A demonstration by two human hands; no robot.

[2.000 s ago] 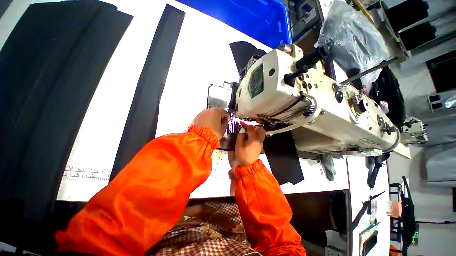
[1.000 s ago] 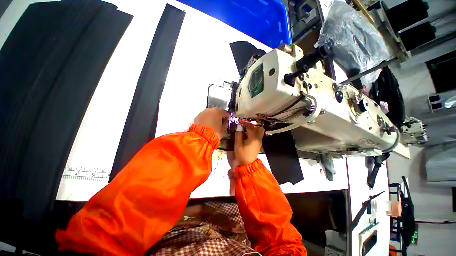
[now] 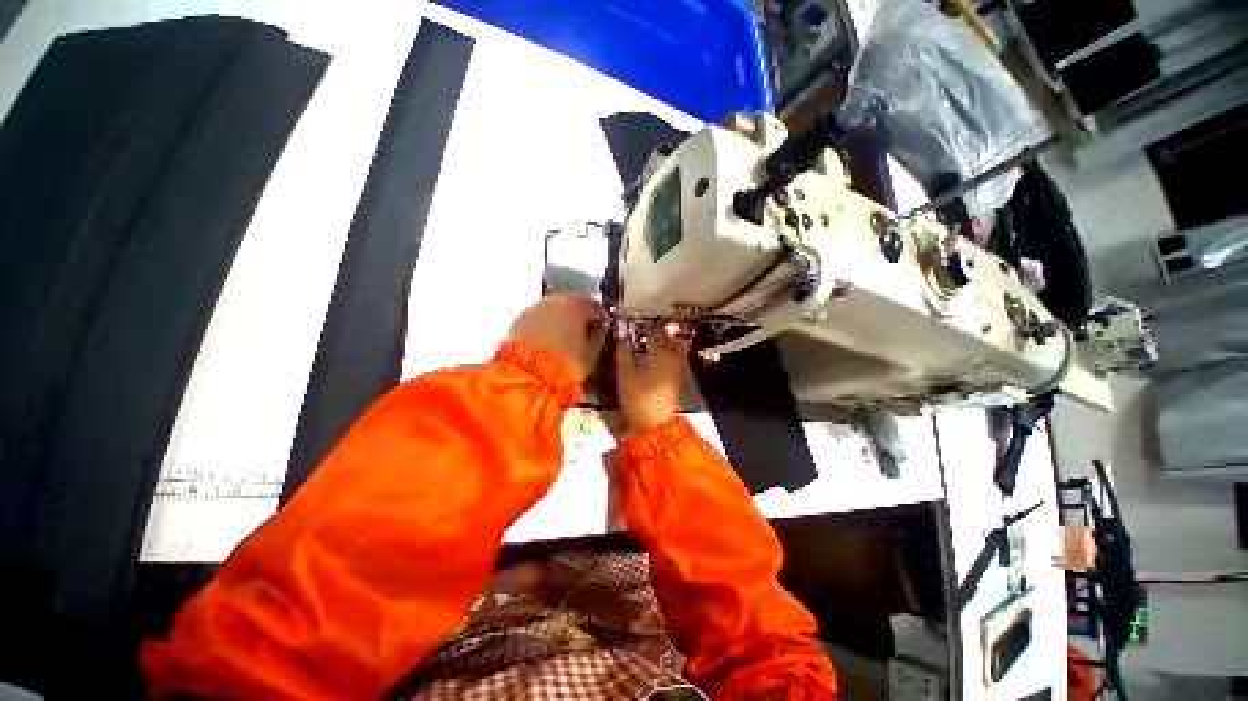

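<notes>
The cream-white sewing machine [image 3: 876,295] stands right of centre. My left hand [image 3: 559,336] lies beside the needle area, fingers bent at its left side. My right hand [image 3: 652,373] is close against it, fingertips at the presser foot [image 3: 632,332]. The fingertips and whatever they hold are small and partly hidden, so I cannot tell what is gripped. A black fabric piece [image 3: 757,418] lies under the machine arm, and a black piece [image 3: 638,144] shows behind the head. A long black strip [image 3: 377,247] lies left of my hands.
A wide stack of black strips [image 3: 144,260] covers the left of the white table [image 3: 500,151]. A blue crate [image 3: 657,48] is behind. A second white table at the right [image 3: 1020,548] bears a dark rectangle [image 3: 1010,644] and a dark thin tool [image 3: 996,548].
The whole view has shifted slightly, so the scene sits a little further left. My right fingers have moved in closer to the needle area and my left hand. My left hand stays beside the needle.
</notes>
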